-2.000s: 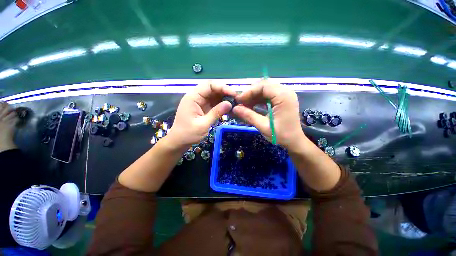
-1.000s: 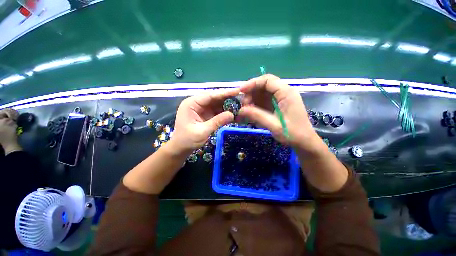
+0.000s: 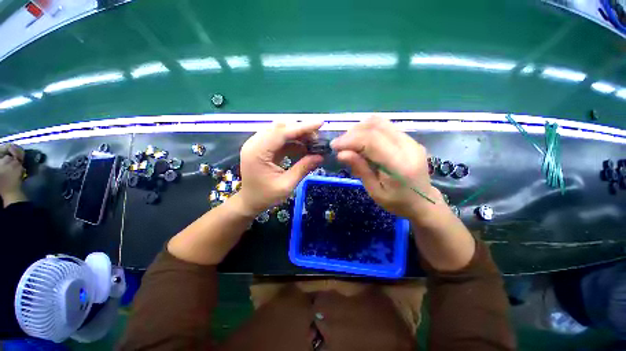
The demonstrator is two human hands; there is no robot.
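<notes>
My left hand [image 3: 269,164] holds a small dark round unit [image 3: 318,146] between thumb and fingers, above the far edge of the blue parts tray [image 3: 296,236]. My right hand [image 3: 384,164] has its fingertips at the unit's right side and also holds a thin green strip [image 3: 405,181], which slants down across the palm toward the wrist. What the right fingertips pinch is too small to tell. Small black parts [image 3: 357,230] fill the tray, with one gold-and-silver component [image 3: 330,215] lying on them.
Circuit board modules [image 3: 225,186] lie left of the tray, black round housings [image 3: 458,169] right of it. A phone [image 3: 96,186], a white fan [image 3: 51,298] and another person's hand [image 3: 11,175] are at left. Spare green strips [image 3: 551,156] lie at right. One unit [image 3: 217,100] sits on the green belt [image 3: 329,89].
The unit on the belt has moved left. My right hand has turned, its fingertips now meet the unit, and the green strip slants more. The held unit now shows edge-on.
</notes>
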